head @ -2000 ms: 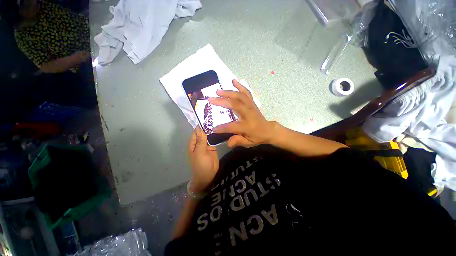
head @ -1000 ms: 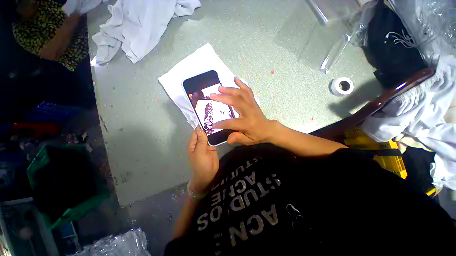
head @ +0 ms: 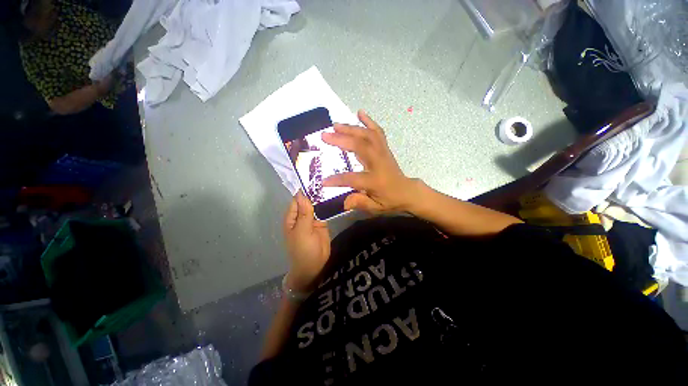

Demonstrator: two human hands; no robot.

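A smartphone [head: 315,162] with a lit picture on its screen is held above a folded white garment [head: 264,117] on the speckled table. My left hand [head: 305,240] holds the phone at its lower left corner. My right hand [head: 375,167] is over the phone's right side, its fingers spread and its fingertips at the screen. It holds nothing. The phone and my right hand hide part of the garment.
Table [head: 219,226]; crumpled white garments [head: 207,45] at its far left; another person's hand [head: 79,98] beyond. White roll [head: 515,130], clear bags [head: 498,15], black bundle [head: 592,64] and wooden chair [head: 603,136] right. Yellow crate [head: 592,249]; green bin [head: 113,324].
My right fingers have shifted slightly and spread over the screen. The phone stays nearly still. The other person's hand and the white cloth at the far left have moved.
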